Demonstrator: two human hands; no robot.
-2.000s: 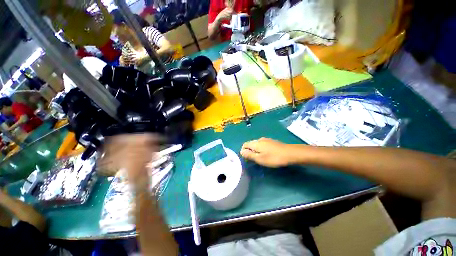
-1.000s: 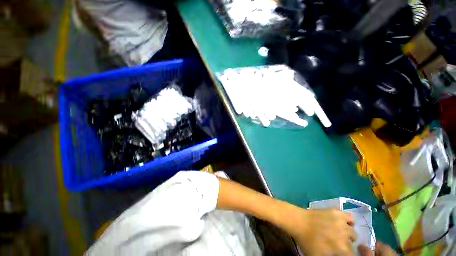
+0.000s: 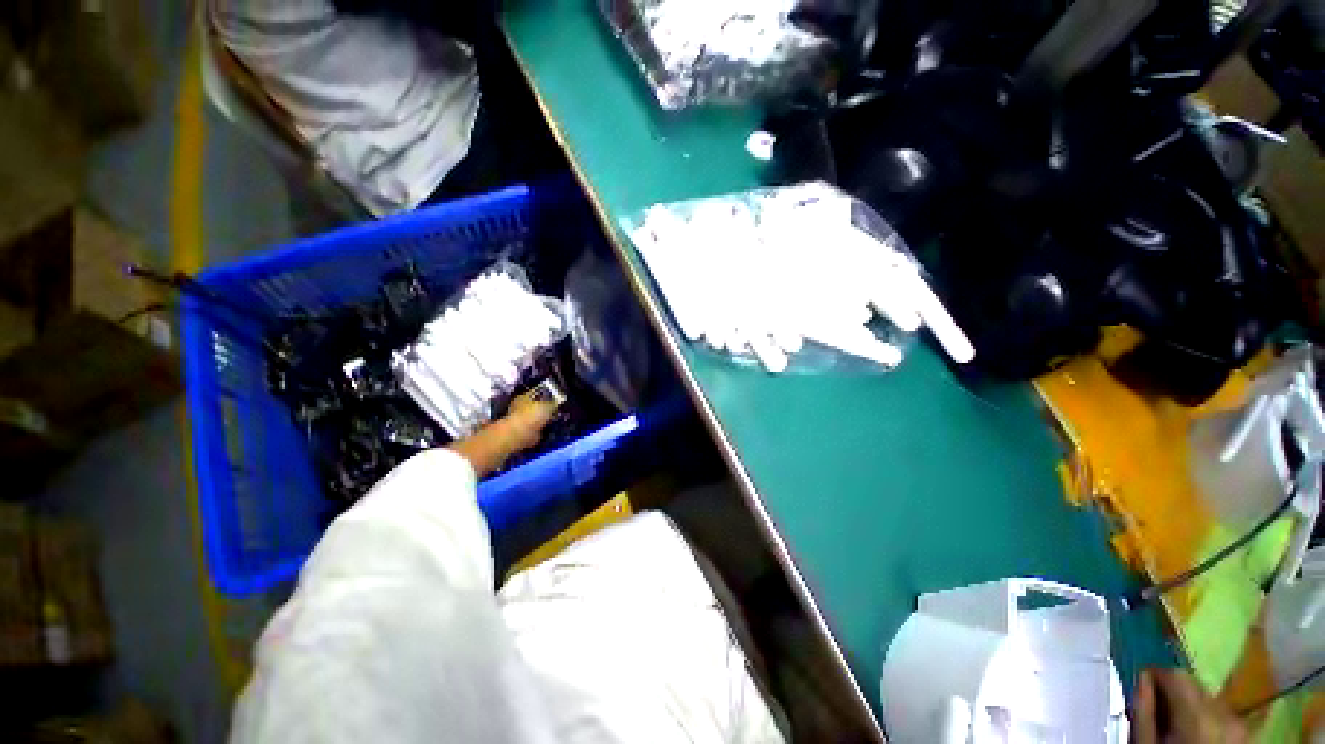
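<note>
A white round housing (image 3: 952, 666) with a rectangular frame sits at the near edge of the green bench, cut off by the bottom edge of the picture. My right hand (image 3: 1184, 715) is at its right side, also cut off; its grip is not clear. My left hand (image 3: 526, 417) reaches into a blue crate (image 3: 233, 494) beside the bench. Its fingers are among small dark parts (image 3: 363, 422), next to a bagged bundle of white parts (image 3: 472, 349). A small shiny piece shows at the fingertips, but whether it is held is unclear.
A clear bag of white strips (image 3: 770, 276) and another bag of parts (image 3: 719, 44) lie on the green bench (image 3: 872, 465). Glossy black covers (image 3: 1032, 218) are heaped beyond. White housings with a dark cable stand at right. Another person's pale clothing (image 3: 363, 102) is behind the crate.
My left hand has left the housing and moved into the crate. My right hand remains beside the housing. The housing now shows more fully.
</note>
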